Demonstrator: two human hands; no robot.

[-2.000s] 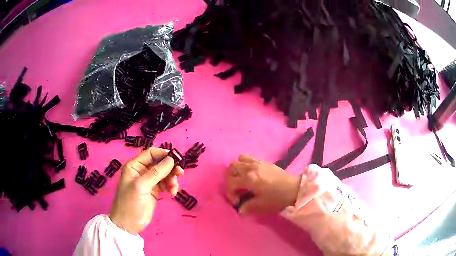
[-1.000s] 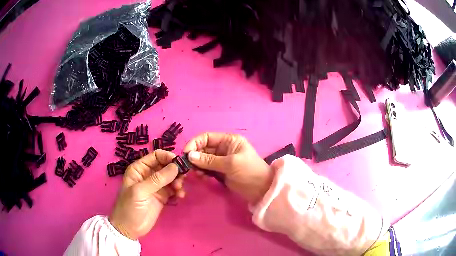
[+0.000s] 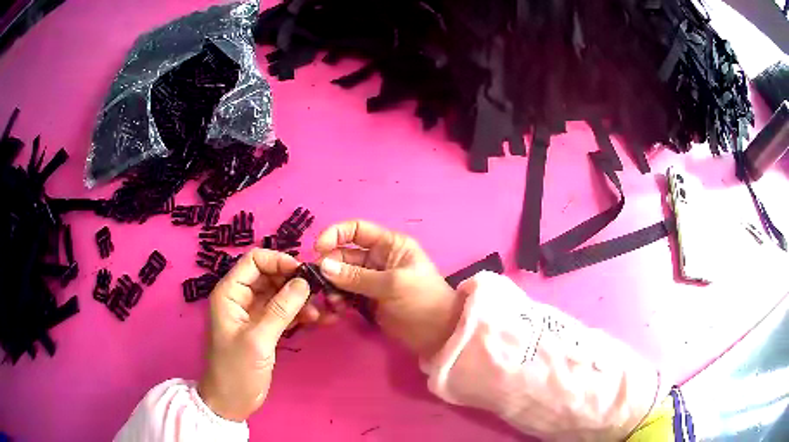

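Observation:
A small black buckle sits between the fingertips of both hands, mostly covered by them. My left hand pinches it from the left between thumb and fingers. My right hand pinches a cut webbing piece against the buckle from the right. The webbing runs down under my right hand, largely hidden. Whether the webbing passes through the buckle's slot cannot be told.
A torn clear bag spills black buckles, with loose buckles nearer my left hand. A large webbing pile lies at the back, a smaller strap pile far left. Loose strips and a phone lie right.
My right hand has moved left from the table to meet my left hand at the buckle. Since the last earlier frame, the buckle has tilted between the fingers.

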